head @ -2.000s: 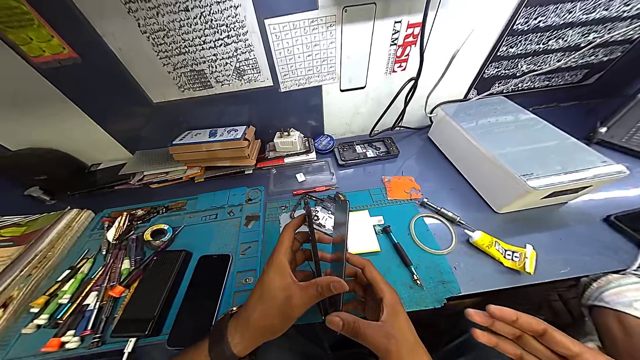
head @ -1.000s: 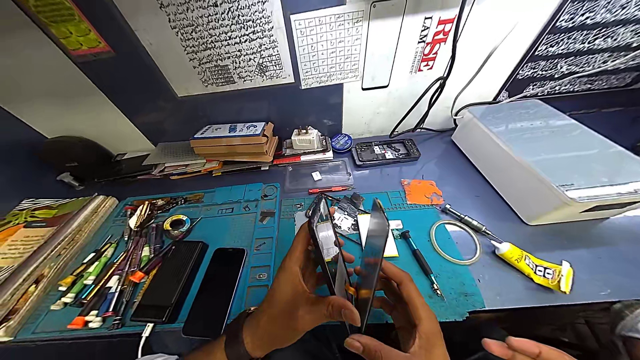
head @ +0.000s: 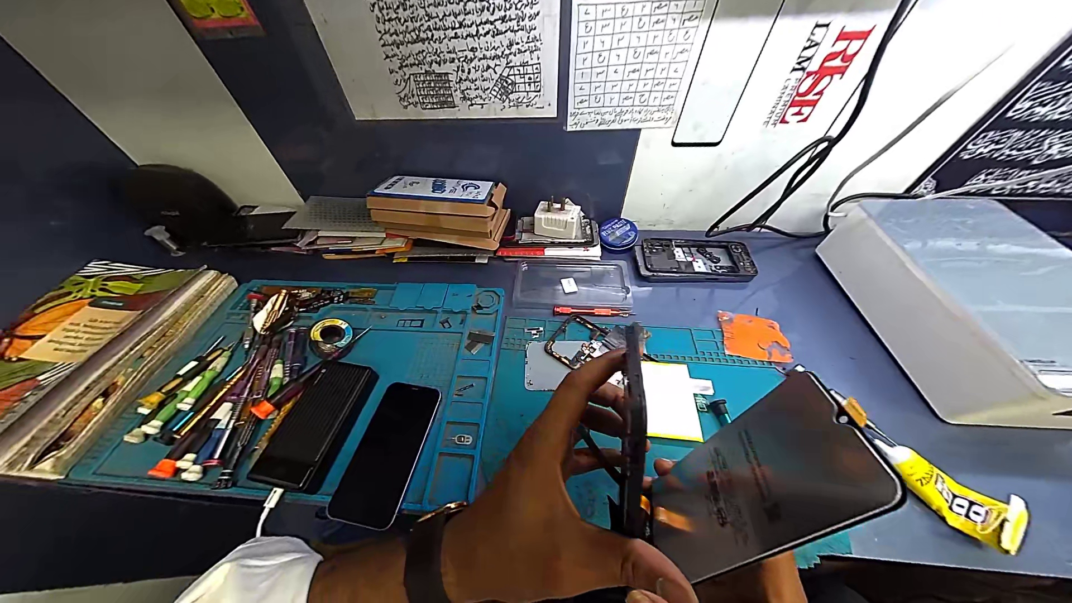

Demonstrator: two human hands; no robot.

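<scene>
My left hand (head: 536, 494), with a watch on its wrist, is closed around a dark phone body (head: 634, 427) held edge-on and upright. To its right, a phone display panel (head: 779, 477) leans away at an angle, its lower left end close beside the body. My right hand (head: 775, 578) is mostly hidden behind the panel; only fingertips and part of the palm show, and it seems to support the panel. Behind them on the teal mat lie a white battery-like rectangle (head: 674, 402) and a phone frame with circuit parts (head: 578, 339).
On the left are a power bank (head: 314, 427), a black phone (head: 385, 456), many screwdrivers (head: 226, 394) and a stack of books (head: 109, 360). At right lie a yellow glue tube (head: 963, 502) and a large white box (head: 946, 310). An orange piece (head: 754, 337) rests on the mat's edge.
The display panel has swung out to the right, away from the phone body, and its flat face now shows. Another person's hand, seen at the lower right earlier, is out of view.
</scene>
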